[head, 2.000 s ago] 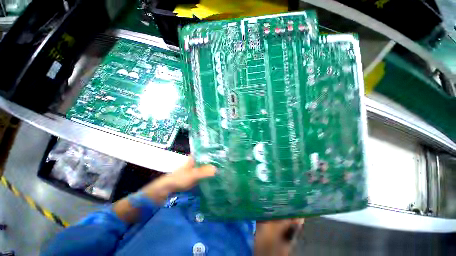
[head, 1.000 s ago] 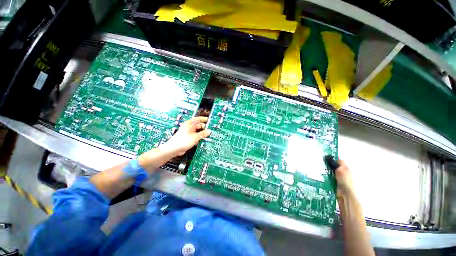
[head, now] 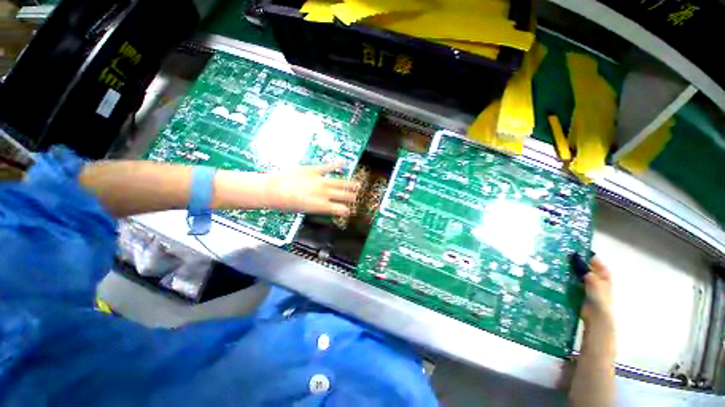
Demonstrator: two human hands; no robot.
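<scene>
Two large green circuit boards lie on the conveyor, a left board [head: 230, 119] and a right board [head: 445, 262], both with bright glare. My left hand [head: 318, 191] reaches over the left board's right part, fingers at a heap of small tan bits [head: 366, 195] in the gap between the boards. Whether the fingers pinch a bit cannot be told. A light blue band is on the left wrist. My right hand [head: 595, 282], with black-covered fingertips, is at the right board's right edge, touching or gripping it.
A black bin [head: 389, 60] heaped with yellow strips [head: 429, 20] stands behind the boards. More yellow strips [head: 588, 111] lie on the green mat. Another black bin [head: 95, 79] is at upper left. The silver front rail [head: 374, 306] runs before me.
The right board, first held up, was laid on the conveyor a second ago. My left hand has moved off its left edge to the tan bits. The whole view has shifted.
</scene>
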